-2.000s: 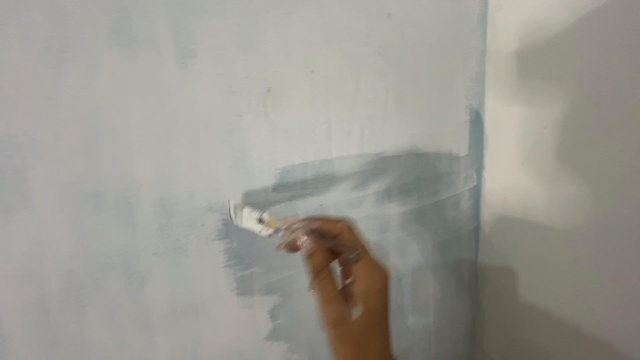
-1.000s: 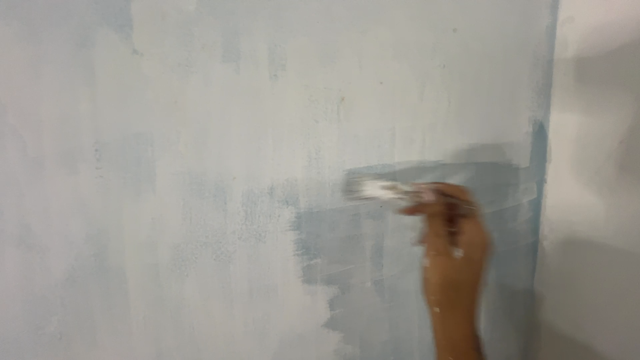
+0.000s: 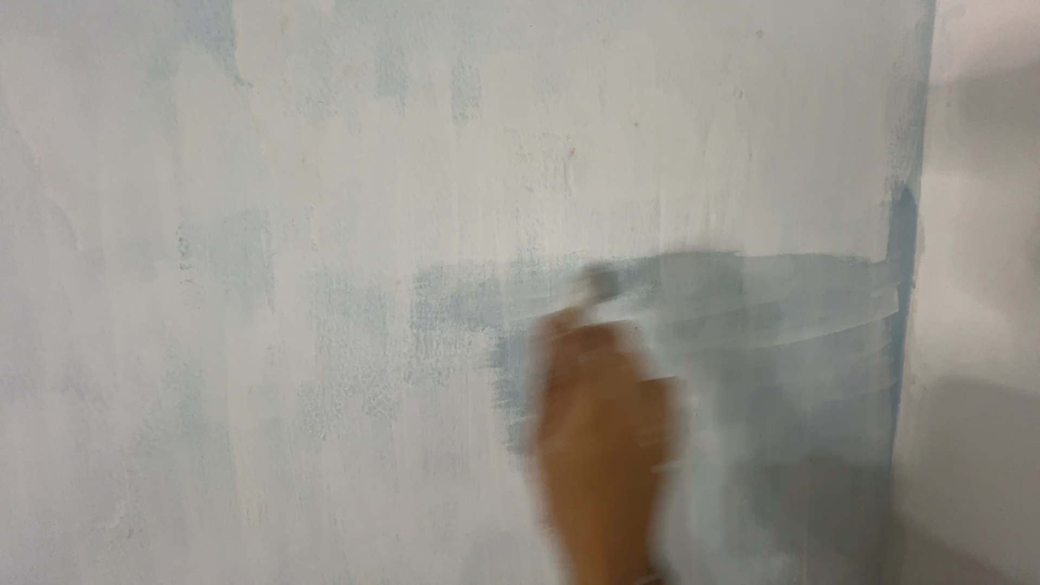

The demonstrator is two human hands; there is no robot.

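Observation:
My right hand, blurred by motion, is raised in front of the painted wall with its fingers closed around a paintbrush. Only the brush's blurred head shows above the fingertips; the handle is hidden by the hand. The brush head is at the upper edge of a darker blue-grey painted patch, which has lighter curved streaks across it. White paint marks show on the hand. My left hand is out of the frame.
A blue strip runs down the corner on the right. Beyond it stands an off-white adjoining wall with soft shadows on it. Another shadow falls on the lower right of the painted wall.
The brush head pointed left in both earlier frames; now it points up, with the back of my right hand turned to the view.

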